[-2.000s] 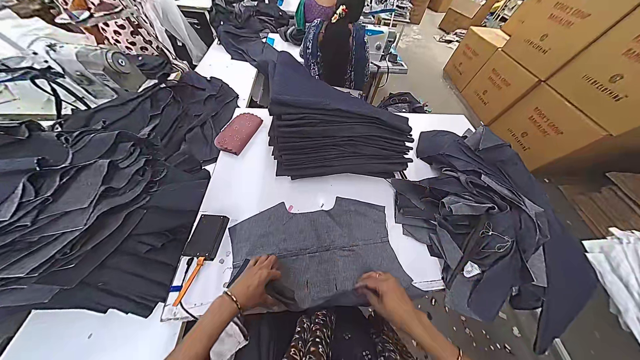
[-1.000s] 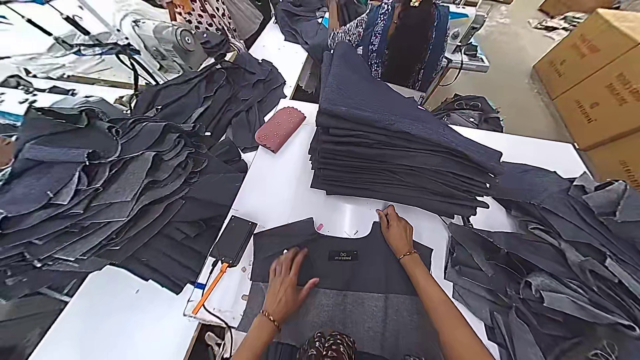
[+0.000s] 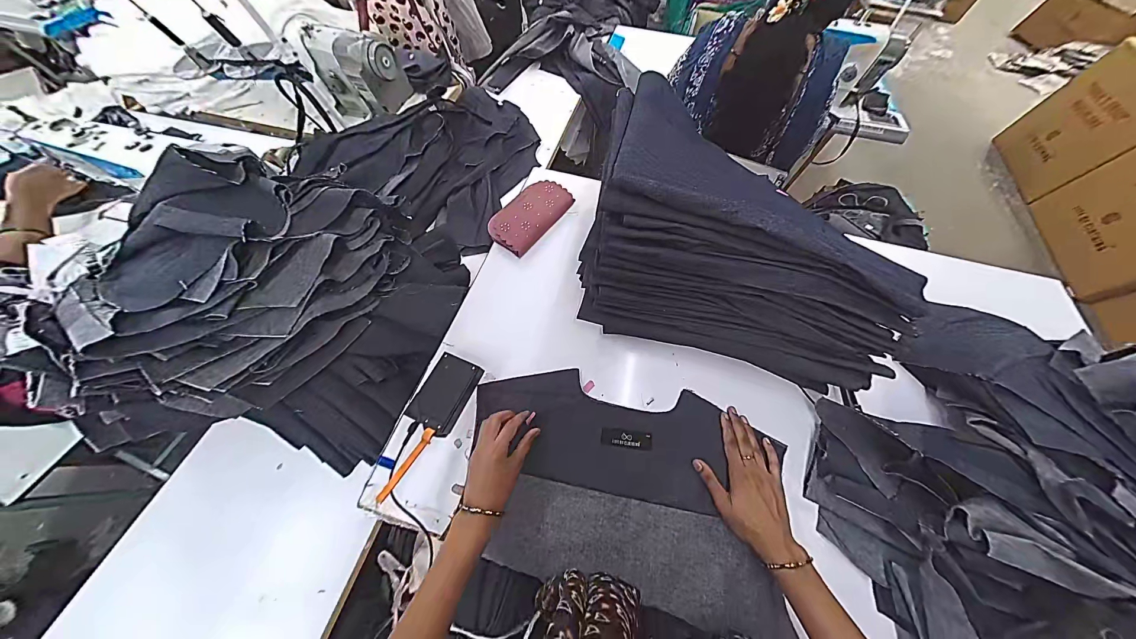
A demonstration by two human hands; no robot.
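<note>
A dark denim garment panel (image 3: 612,524) lies flat on the white table before me, its neck cutout facing away and a black woven label (image 3: 627,438) sewn below the cutout. My left hand (image 3: 499,453) rests on the panel's left shoulder area, fingers bent and slightly apart. On the right shoulder area my right hand (image 3: 745,484) lies flat, thumb spread from the fingers. Neither hand grips anything. Beyond the panel stands a tall stack of folded dark fabric pieces (image 3: 737,257). The panel's near edge is partly hidden by patterned cloth at my lap.
Loose denim pieces (image 3: 231,293) heap up at left, more (image 3: 985,479) at right. A pink case (image 3: 531,217), a black device (image 3: 445,390) and an orange-handled tool (image 3: 406,465) lie on the table (image 3: 524,311). A person (image 3: 763,80) sits beyond; another person's hand (image 3: 40,195) is far left. Cartons (image 3: 1078,177) stand right.
The panel showed its grey side two seconds ago; now its dark yoke and label show. Since one second ago, my right hand has come down from the neckline edge onto the right shoulder area.
</note>
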